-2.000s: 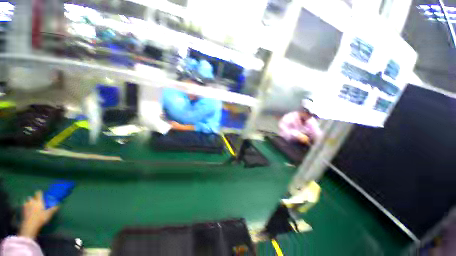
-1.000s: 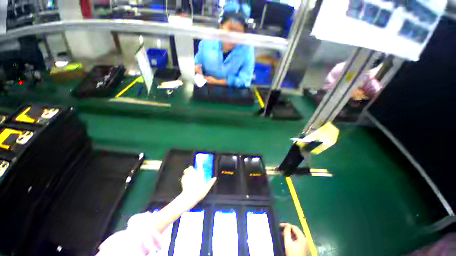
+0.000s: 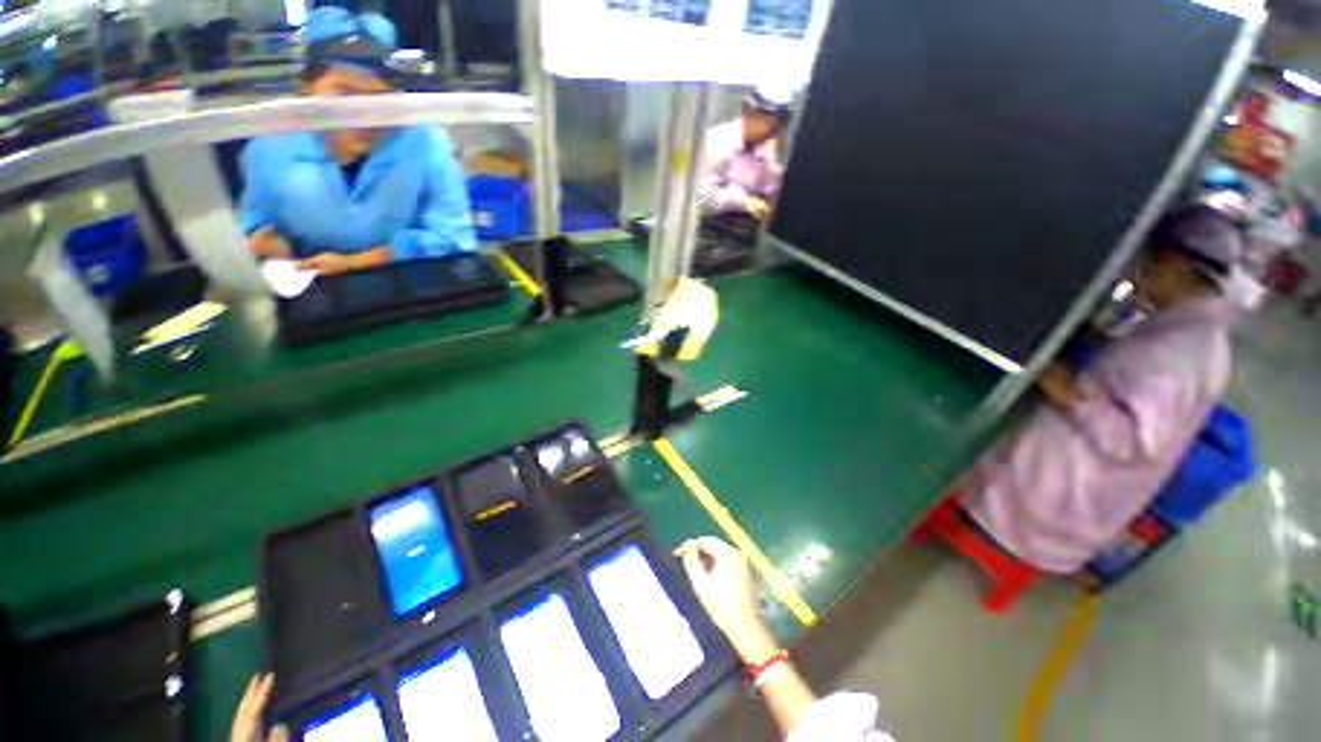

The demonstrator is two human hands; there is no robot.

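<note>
Two black phone trays lie edge to edge before me. The far tray (image 3: 312, 602) holds a smartphone with a blue screen (image 3: 414, 551) and two dark-screened smartphones (image 3: 497, 510) with small orange text; its leftmost slot is bare. The near tray (image 3: 706, 670) holds several smartphones with white screens (image 3: 558, 670). My right hand (image 3: 720, 583) is just right of the near tray, fingers curled, with a red band on the wrist; I cannot tell if it holds anything. My left hand (image 3: 255, 710) is at the trays' left edge, mostly cut off by the bottom edge.
A black stand with a yellow-and-white top (image 3: 675, 336) stands behind the trays, beside yellow line tape (image 3: 736, 532). An empty black tray (image 3: 99, 681) is at left. A large black panel (image 3: 1000, 160) stands at back right. A person in pink (image 3: 1123, 420) sits at right; a person in blue sits opposite.
The view has swung right. My left hand has let go of the blue-screened phone in the far tray and moved to the trays' left edge. My right hand stays beside the near tray.
</note>
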